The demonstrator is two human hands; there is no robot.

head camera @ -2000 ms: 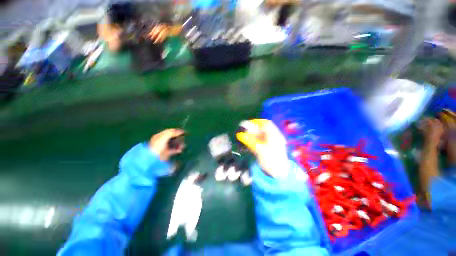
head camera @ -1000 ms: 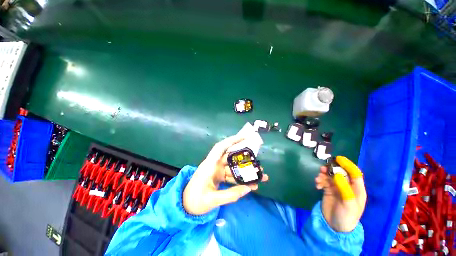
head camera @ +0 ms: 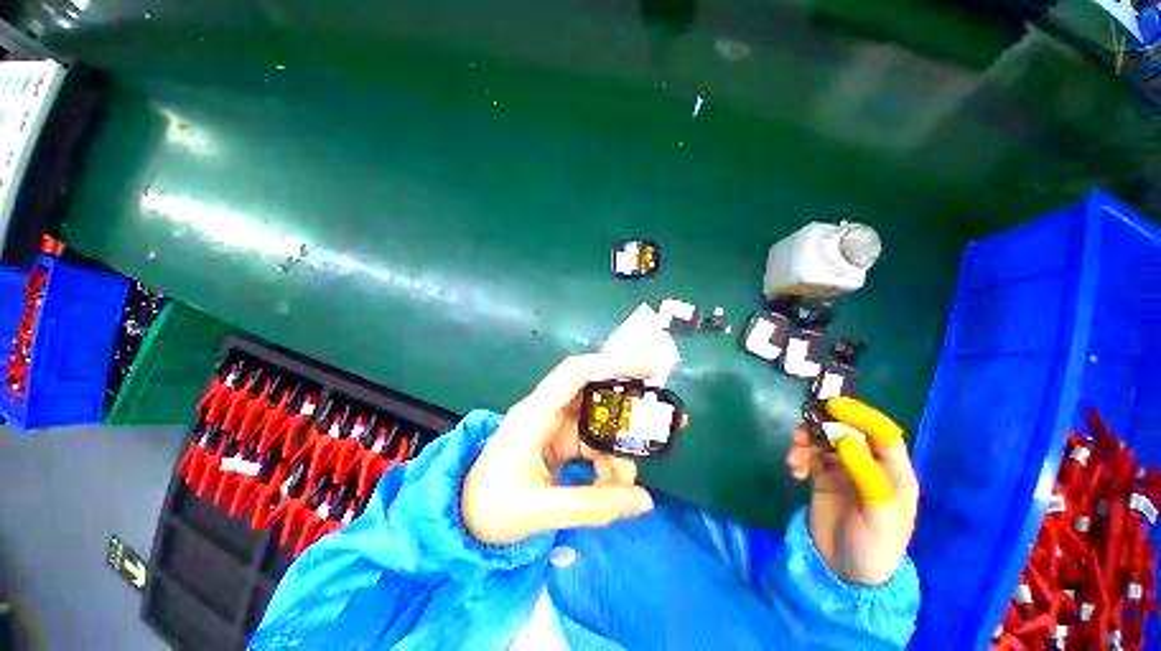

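Note:
My left hand (head camera: 535, 464) is bare and holds an open black housing (head camera: 630, 418) with gold and white parts inside, face up. My right hand (head camera: 866, 490), with yellow finger cots on its fingers, grips a small dark module (head camera: 821, 424) with a light face, partly hidden by the fingers. Another open housing (head camera: 634, 260) lies on the green bench beyond my hands. Several black-and-white flex-tailed modules (head camera: 802, 355) lie beyond my right hand. A white wipe (head camera: 640, 343) lies just beyond my left hand, partly covered by it.
A white bottle (head camera: 815, 262) stands behind the modules on the green bench (head camera: 420, 165). A large blue bin (head camera: 1019, 318) with red straps is at the right. A black tray (head camera: 204, 579) of red pieces is at the near left. Blue (head camera: 79, 343) and green (head camera: 178, 369) bins are at the far left.
Since one second ago, the housing in my left hand has turned to lie more sideways. My right hand has shifted slightly left and still grips its module. Two seconds ago the view was blurred and aimed elsewhere.

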